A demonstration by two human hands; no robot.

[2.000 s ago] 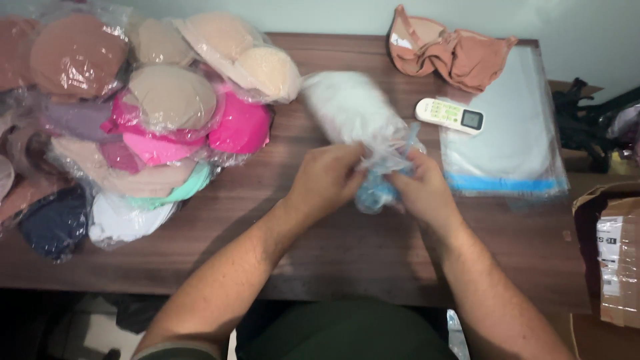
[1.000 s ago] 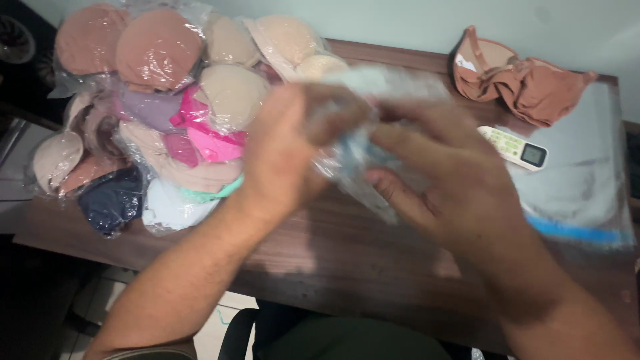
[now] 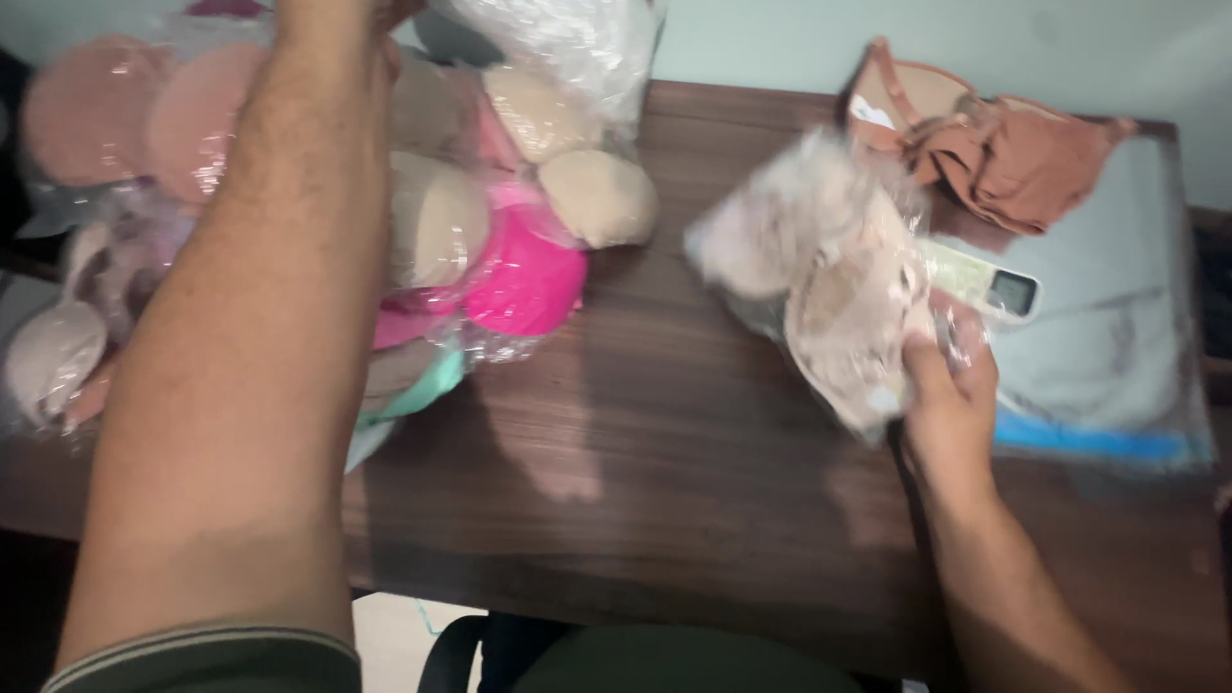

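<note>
My right hand (image 3: pixel 948 375) grips the lower right edge of a clear plastic bag with a pale pink bra (image 3: pixel 847 289) inside, over the right half of the table. My left forearm reaches up across the pile of bagged bras; only a small part of my left hand (image 3: pixel 390 19) shows at the top edge, and its fingers are hidden. Beside it, at the top, is crinkled clear plastic (image 3: pixel 568 38); whether the hand holds it cannot be told. A brown bra (image 3: pixel 1039 164), unbagged, lies at the back right. Partly behind the held bag is a white remote control (image 3: pixel 1011 292).
Bagged bras, among them a bright pink one (image 3: pixel 529 274) and a beige one (image 3: pixel 597 197), cover the left of the dark wooden table (image 3: pixel 616 443). Flat clear plastic bags with a blue strip (image 3: pixel 1088 438) lie at the right. A pale wall stands behind.
Both hands were together over the middle of the table at a plastic bag. They are now apart: the left is up at the far left, the right at the right with a bagged pale pink bra.
</note>
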